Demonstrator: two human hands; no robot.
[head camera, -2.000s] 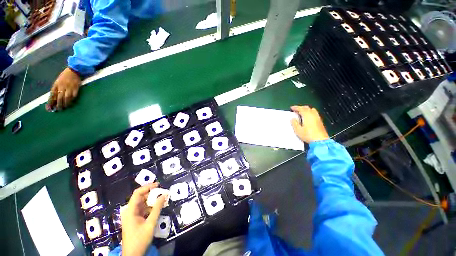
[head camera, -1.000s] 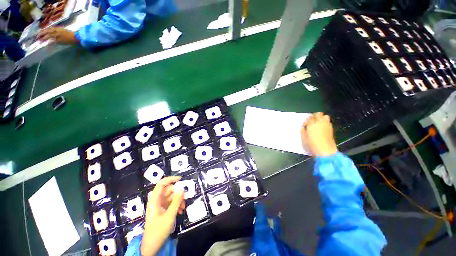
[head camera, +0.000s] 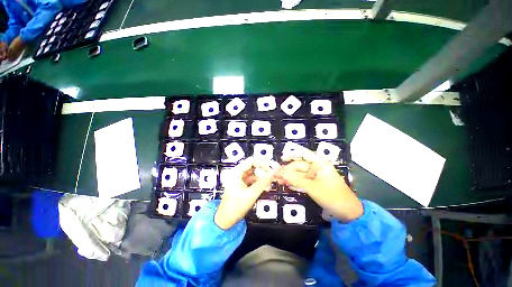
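A black blister tray (head camera: 206, 152) lies in front of me, with small white square parts (head camera: 295, 131) with dark round centres in most pockets. One pocket at the left of its third row is empty. My left hand (head camera: 247, 182) and my right hand (head camera: 315, 178) meet over the tray's middle, fingertips nearly touching. My left fingers pinch a small white part (head camera: 268, 168), mostly hidden by the fingers. My right thumb and finger are pinched close beside it; whether they hold a tiny piece cannot be told.
White sheets lie right (head camera: 397, 160) and left (head camera: 117, 158) of the tray. Dark units (head camera: 140, 42) sit on the green belt (head camera: 292, 56). Dark stacks stand at both sides. A crumpled cloth (head camera: 95, 224) is lower left. A coworker's blue sleeves and another tray (head camera: 72, 28) are upper left.
My right hand has left the right sheet and come to my left hand over the tray. The view has swung, so the tray sits more central. The right sheet lies more slanted.
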